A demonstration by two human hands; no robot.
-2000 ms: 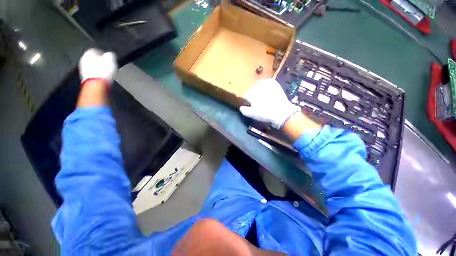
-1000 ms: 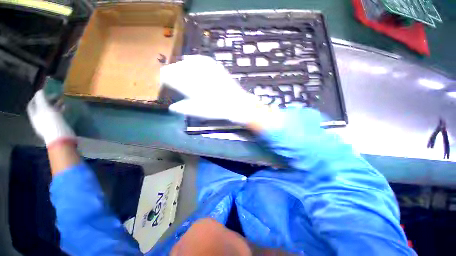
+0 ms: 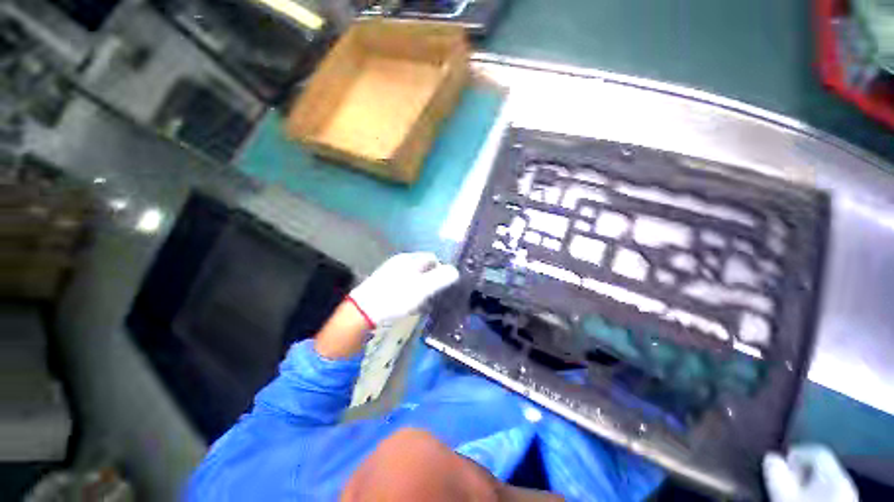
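Observation:
A black solder carrier [image 3: 627, 257] with many cut-out openings is tilted over the bench's front edge. Bright metal shows through its far openings and blue smock through the near ones. My left hand [image 3: 404, 286], in a white glove with a red cuff edge, holds its left edge. My right hand [image 3: 809, 476], gloved and cut off by the bottom edge, is at its near right corner, fingers against the rim. The image is blurred.
An open cardboard box [image 3: 377, 93] stands on the green bench [image 3: 598, 34] at the back left. A shiny metal plate [image 3: 853, 294] lies under and behind the carrier. Red sheets [image 3: 833, 74] are at the far right. A black bin [image 3: 235, 304] is on the lower left.
The carrier has moved away from beside the box, towards my body and over the metal plate. My left hand has come from the left onto its edge; my right hand has moved to its right corner.

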